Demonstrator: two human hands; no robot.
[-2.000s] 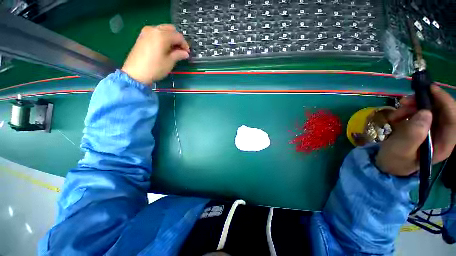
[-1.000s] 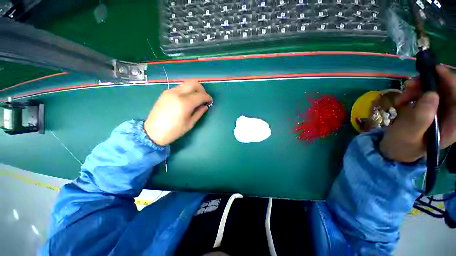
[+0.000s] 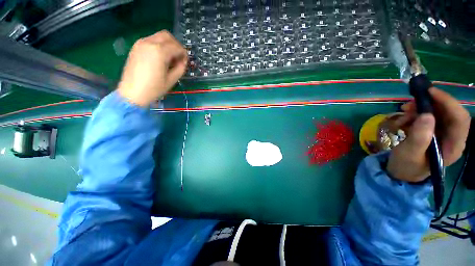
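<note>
My left hand is at the near left corner of the component tray, fingers curled, slightly blurred; whether it holds a part cannot be seen. My right hand holds the soldering iron upright by its black handle, metal tip pointing away. A few small metal components lie on the green mat below the red lines. A white work pad lies bare at mid mat. A pile of red lead wires lies right of it. Thin solder wire runs down the mat.
A yellow-rimmed tub with whitish lumps stands beside my right wrist. A solder reel on its holder is at far left. A metal rail crosses the upper left. A crumpled clear bag lies near the tray's right edge. Cables hang at lower right.
My left hand went from the tray down to the mat and is back at the tray's corner. Small components now lie on the mat where it was. My right hand still holds the iron.
</note>
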